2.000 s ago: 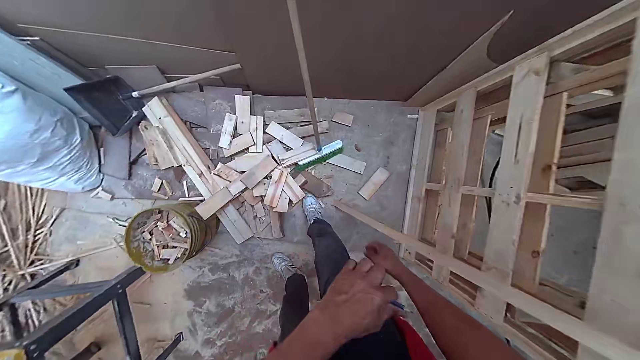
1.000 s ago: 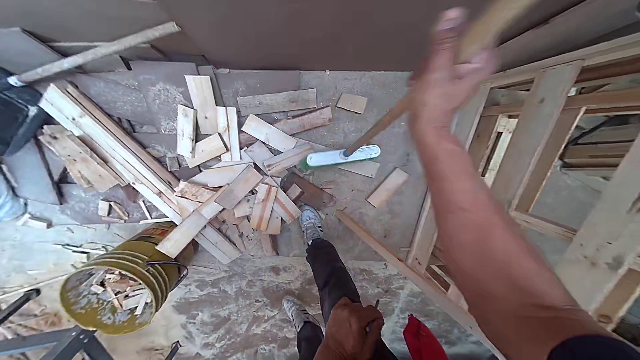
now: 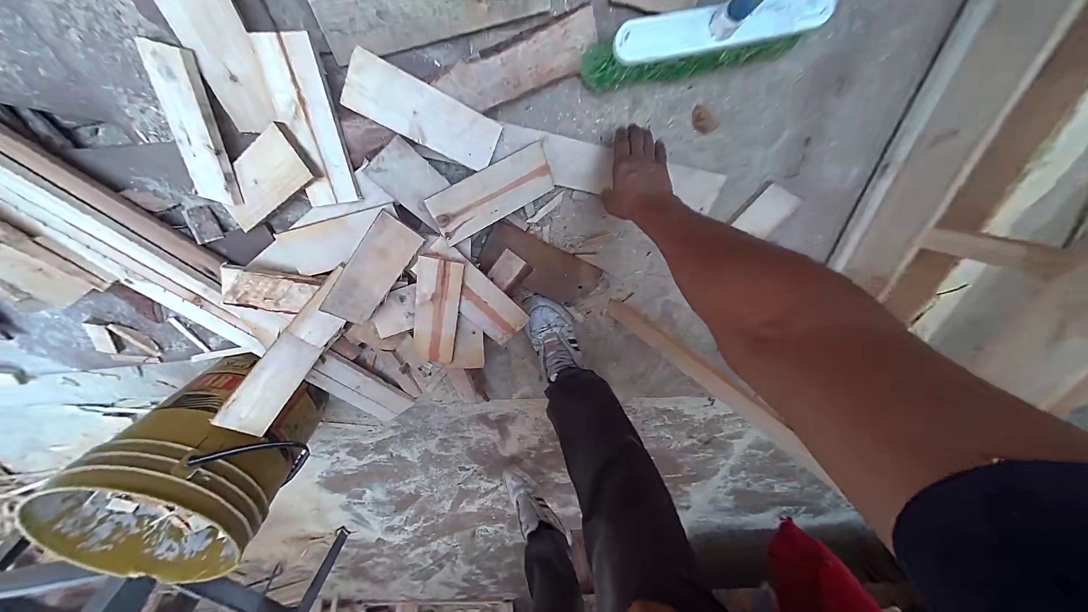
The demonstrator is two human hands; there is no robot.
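Note:
My right hand [image 3: 639, 170] reaches down over a long pale board [image 3: 578, 160] on the floor, back of the hand up and fingers extended; whether the palm touches the board is hidden. Only a sliver of what looks like my left hand [image 3: 650, 606] shows at the bottom edge. Left of my right hand, a loose heap of wood offcuts holds a board with a brown streak [image 3: 493, 191] and a pale plank [image 3: 421, 106]. A push broom [image 3: 714, 32] with a white head and green bristles rests above the hand.
A yellow plastic bucket [image 3: 183, 459] with wood scraps inside leans at lower left, a short board over its side. A wooden pallet-like frame [image 3: 960, 144] stands at right. A long wooden strip [image 3: 680, 357] lies beside my shoe [image 3: 552, 331]. Something red [image 3: 812, 569] shows at the bottom.
My right hand has let go of the broom handle it held one second ago and has come down to the board. The view is now closer to the offcuts.

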